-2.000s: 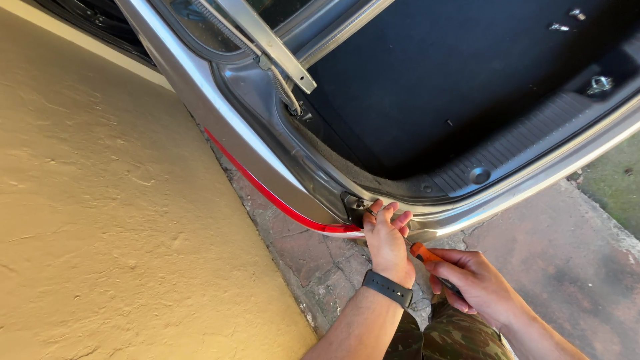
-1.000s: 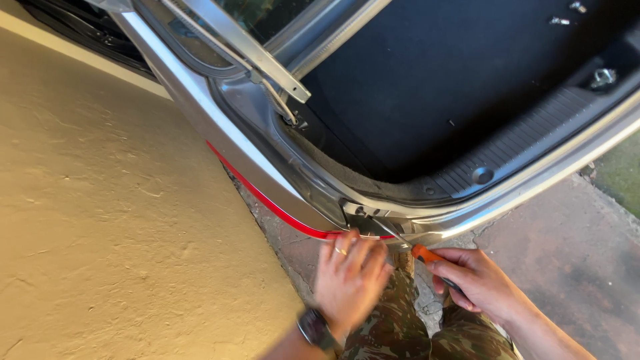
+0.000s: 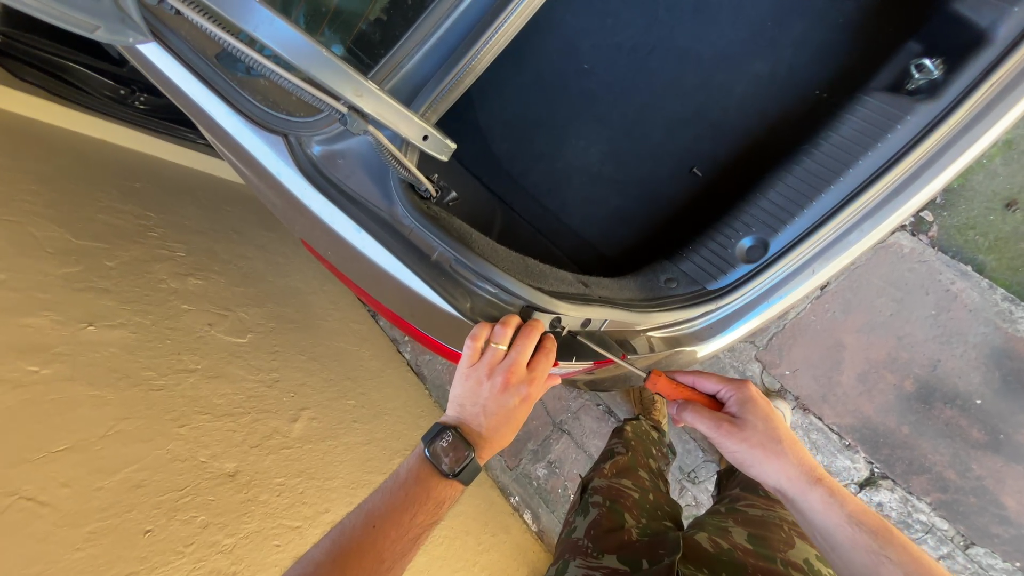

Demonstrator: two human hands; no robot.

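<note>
My right hand (image 3: pixel 732 416) is closed around the orange handle of a screwdriver (image 3: pixel 676 390). Its metal shaft points up and left, with the tip at the dark mounting area beside the tail light's inner edge. My left hand (image 3: pixel 504 376), with a ring and a wristwatch (image 3: pixel 450 453), rests over the red tail light (image 3: pixel 384 308) at the car's rear corner. Its fingertips lie on the body edge near black round fittings (image 3: pixel 556 324); whether they grip anything is hidden. The tail light's lower end shows between my hands.
The open trunk (image 3: pixel 640 136) lies ahead, with a small screw (image 3: pixel 696 171) on its dark floor and a metal latch striker (image 3: pixel 925 72) at right. A hinge arm (image 3: pixel 344 72) crosses the upper left. A rough yellow wall (image 3: pixel 184 344) stands close at left; stone paving (image 3: pixel 904 384) lies below.
My left hand has moved from the light's inner edge, back toward me, then up onto the light again. The screwdriver stays in my right hand; its shaft shows more plainly now.
</note>
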